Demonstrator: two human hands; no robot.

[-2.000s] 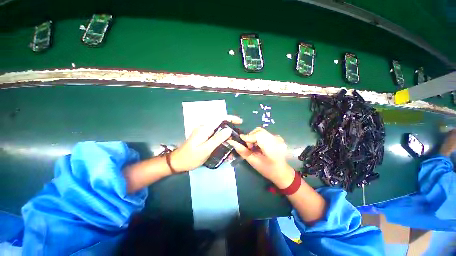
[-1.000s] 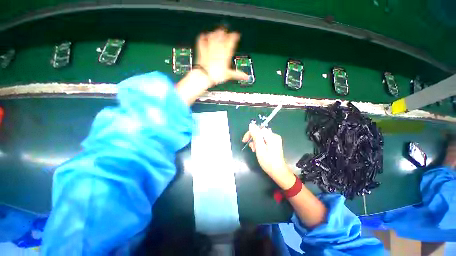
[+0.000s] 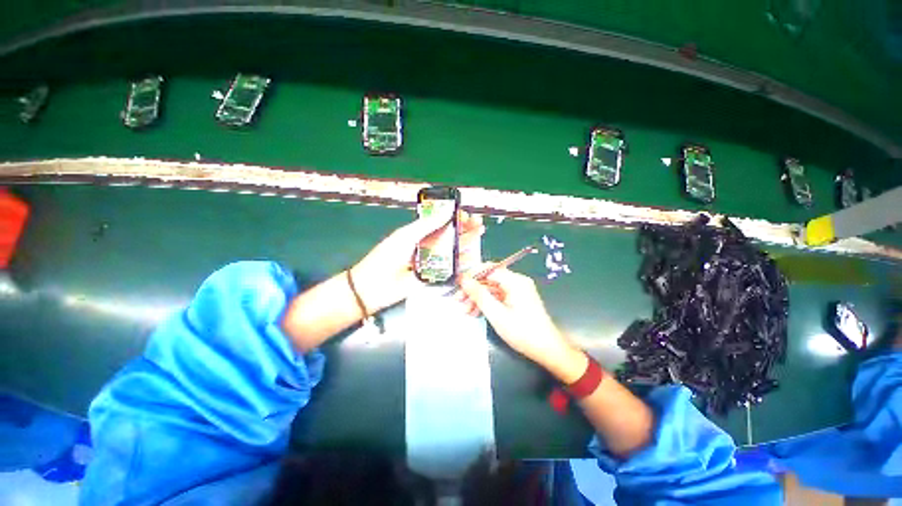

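My left hand (image 3: 398, 259) holds a phone unit (image 3: 437, 242) upright above the top of the pale sheet (image 3: 448, 385). The unit has a black frame with green board showing, and my thumb lies across its face. My right hand (image 3: 501, 299) is just right of the unit's lower end and holds a thin tweezers-like tool (image 3: 508, 261), one end pointing up and right. Small white pieces (image 3: 556, 259) lie in a loose cluster right of the tool. A big heap of black plastic parts (image 3: 714, 314) is further right.
Spaced phone units (image 3: 383, 124) with tiny white bits beside them lie on the green belt (image 3: 485, 119). A worn cream belt edge (image 3: 287, 178) runs across. A grey arm with a yellow end (image 3: 820, 231) is at right. Another phone (image 3: 849, 325) and a blue sleeve (image 3: 880, 395) are far right.
My left hand has come back from the belt with a phone unit in it. Two seconds ago both hands were together at a unit over the sheet. The belt's phones have shifted.
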